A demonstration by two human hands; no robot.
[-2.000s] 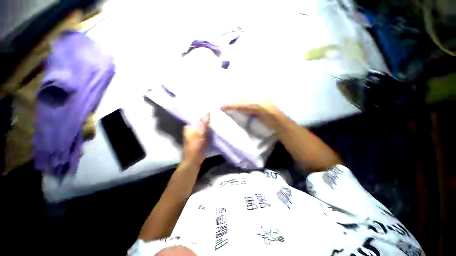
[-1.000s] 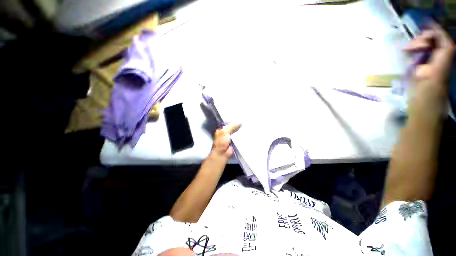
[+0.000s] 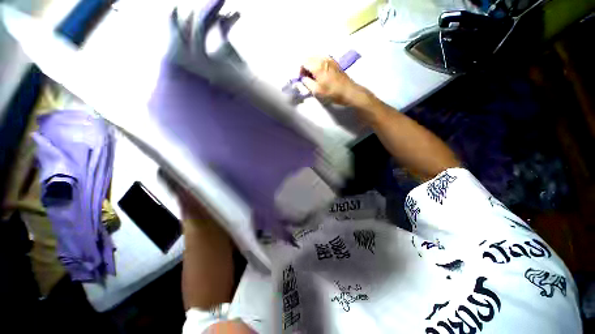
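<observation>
A purple cut fabric piece with white pieces around it (image 3: 228, 134) is raised above the table, blurred, in front of me. My left hand (image 3: 186, 196) is mostly hidden behind this piece and in shadow, so its fingers do not show. My right hand (image 3: 324, 79) is on the table to the right of the piece, its fingers closed on a narrow purple strip (image 3: 350, 59) that sticks out on both sides of the hand.
A pile of purple pieces (image 3: 75, 189) lies at the left over a brown bundle (image 3: 26, 215). A black smartphone (image 3: 150, 216) lies beside it. An iron (image 3: 450, 45) stands at the table's right edge, with a clear plastic bag (image 3: 411, 19) behind it.
The purple and white piece has risen and spread out over the view, covering my left hand. My right hand has come back from the far right to near the middle. The camera view has turned.
</observation>
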